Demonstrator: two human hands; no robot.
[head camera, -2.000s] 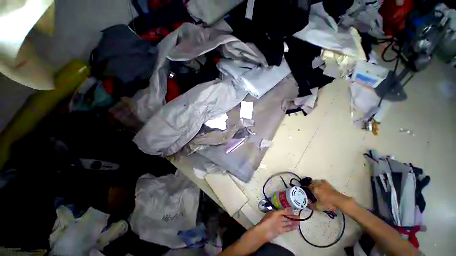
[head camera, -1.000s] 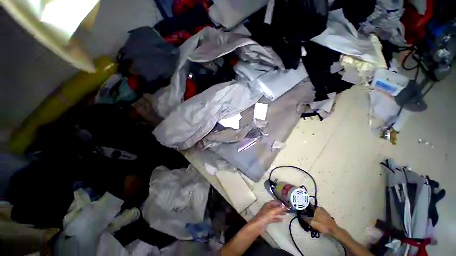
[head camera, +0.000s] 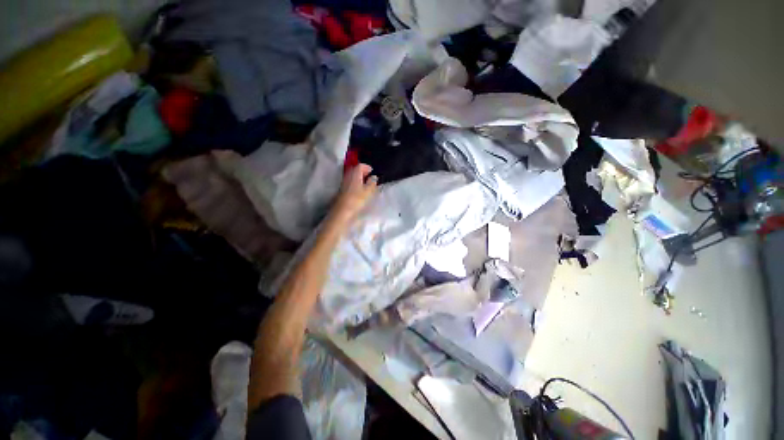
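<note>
My left hand (head camera: 354, 187) reaches far into the heap of grey cloth (head camera: 387, 232), its fingertips at a small red thing (head camera: 351, 160). Whether the fingers grip it cannot be told. My right hand is out of the picture. The corded hand tool (head camera: 578, 424) lies at the bottom edge of the view, partly cut off, with its red label just showing and its black cord (head camera: 593, 394) looping over the table.
The cream table (head camera: 593, 318) bears a grey, white and navy cut-piece bundle (head camera: 695, 391) at the lower right. A grey stand with cords (head camera: 688, 245) is at the right. Dark cloth (head camera: 69, 232) and a yellow roll (head camera: 64, 69) are at the left.
The view has shifted left and up. My left hand has left the corded tool and stretched forward into the cloth heap. My right hand has gone out of view; the tool now shows at the bottom edge.
</note>
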